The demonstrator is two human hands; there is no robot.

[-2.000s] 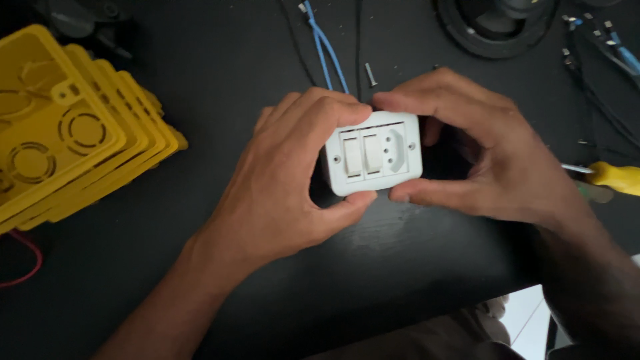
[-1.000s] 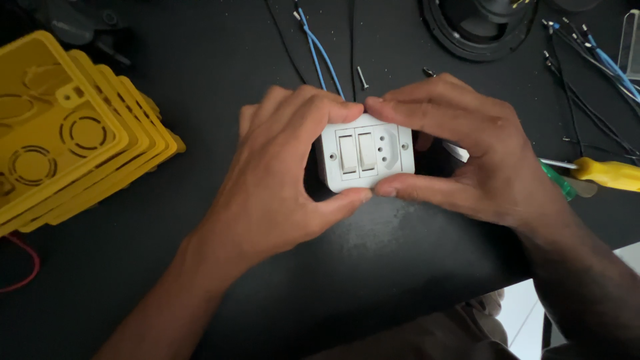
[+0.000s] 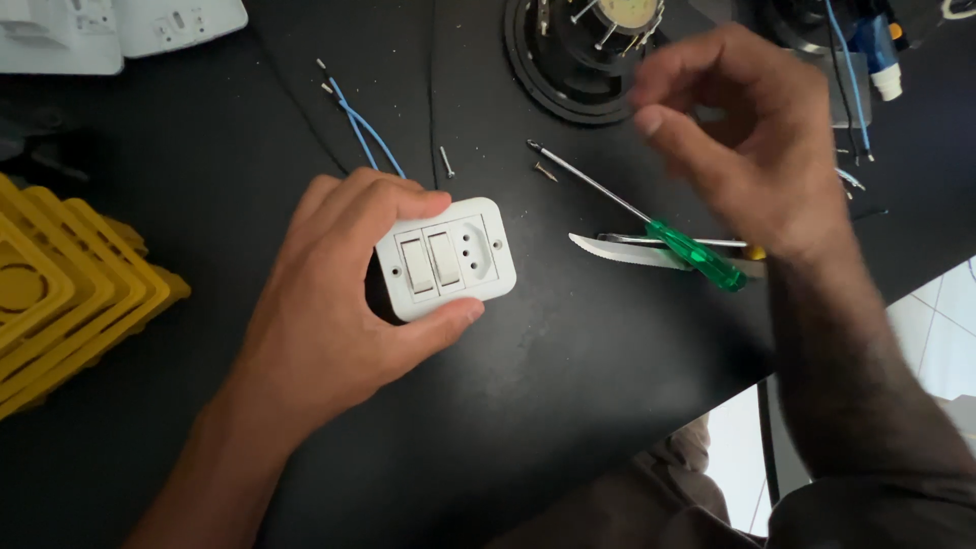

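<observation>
My left hand (image 3: 335, 282) grips a white wall plate (image 3: 499, 267) with two rocker switches and a three-hole socket, fingers on its top edge and thumb on its bottom edge. A screw hole shows at each end of the plate. Up at the right, my right hand (image 3: 751, 137) is raised beside a black speaker (image 3: 526, 76), slightly blurred, its thumb near the curled fingers; whether something small is between them cannot be told. Below it lie a green-handled screwdriver (image 3: 698, 255), a serrated knife blade (image 3: 629, 252) and another screwdriver's shaft (image 3: 717, 242).
Yellow plastic electrical boxes (image 3: 114, 282) stand stacked at the left. Blue wires (image 3: 366, 130), a silver screw (image 3: 447, 162) and a brass-coloured screw (image 3: 546, 172) lie beyond the plate. White plates (image 3: 183, 27) are at the top left, a blue and white bottle (image 3: 881, 61) at the top right.
My right hand has let go of the wall plate and moved up and right toward the speaker. My left hand still holds the plate. The view has shifted.
</observation>
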